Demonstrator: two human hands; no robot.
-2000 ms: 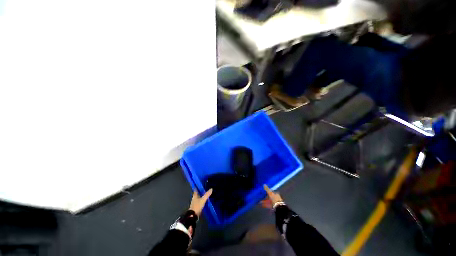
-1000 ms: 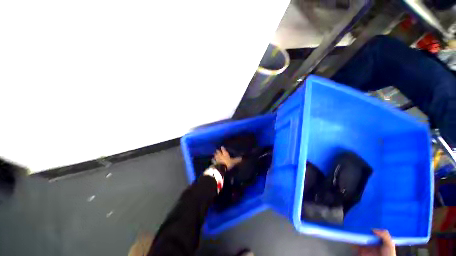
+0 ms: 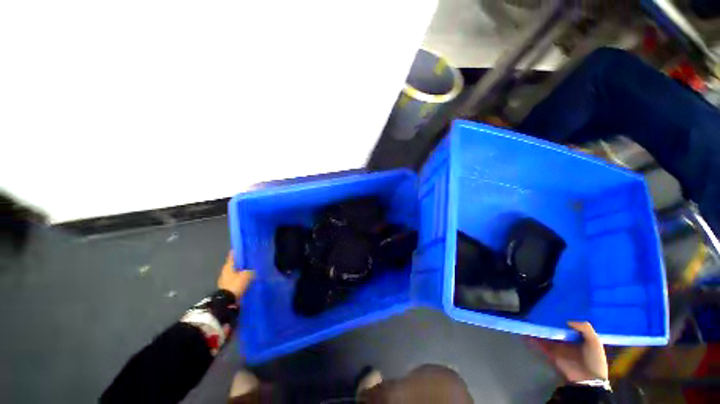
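Two blue plastic crates are side by side in front of me. The left crate (image 3: 304, 345) sits lower and holds a pile of small rounded black pouches (image 3: 350, 256). The right crate (image 3: 505, 170) is raised and tilted, its side against the left crate, with a few black pouches (image 3: 535, 251) and a greyish piece inside. My left hand (image 3: 234, 278) is on the left crate's outer left wall, thumb at the rim. My right hand (image 3: 584, 353) grips the right crate's near rim, with the fingers partly hidden beneath.
A white table (image 3: 197, 95) fills the upper left. A round bucket (image 3: 430, 83) stands beyond its corner. A seated person's dark blue trouser leg (image 3: 616, 95) is at the upper right. Grey floor (image 3: 118, 292) shows at the lower left.
My left hand has left the pouches inside the left crate and moved to its outer left wall. Both crates appear a little further left in view. My right hand keeps its hold.
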